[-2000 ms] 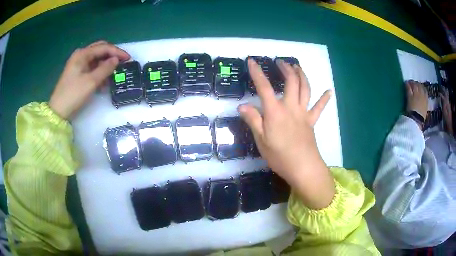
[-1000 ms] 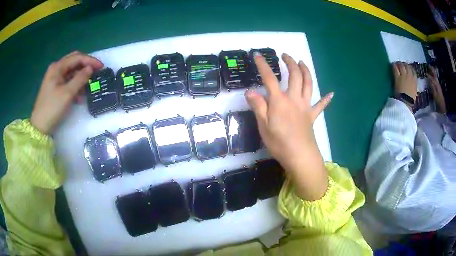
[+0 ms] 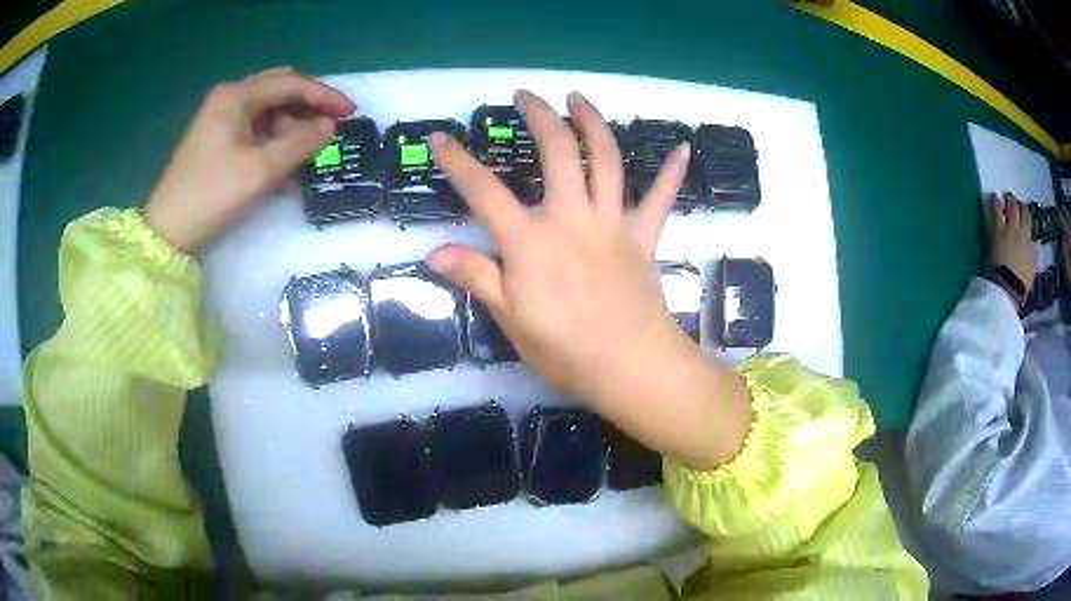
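Observation:
Strapless smartwatch units [image 3: 338, 188] lie in three rows on a white foam board [image 3: 294, 470]. In the back row, three at the left show bright green blocks and small text lines. Middle-row units [image 3: 331, 329] reflect white glare; front-row units [image 3: 472, 456] are black. My left hand [image 3: 235, 147] is at the back row's left end, its thumb and index finger bent close to the first watch's upper left corner. My right hand [image 3: 576, 258] is spread over the rows, index fingertip at the second watch's screen. It hides parts of several units. I see nothing held in either hand.
A green mat [image 3: 869, 235] lies around the board, with yellow edge tape [image 3: 928, 59] behind. At the right, a person in a pale blue smock [image 3: 998, 434] has their hands at dark units on another white board [image 3: 998, 164]. Part of another board shows at the far left.
My right hand has moved left along the back row, from the right-end watches to the second watch. My left hand stays by the first watch. The camera view has shifted.

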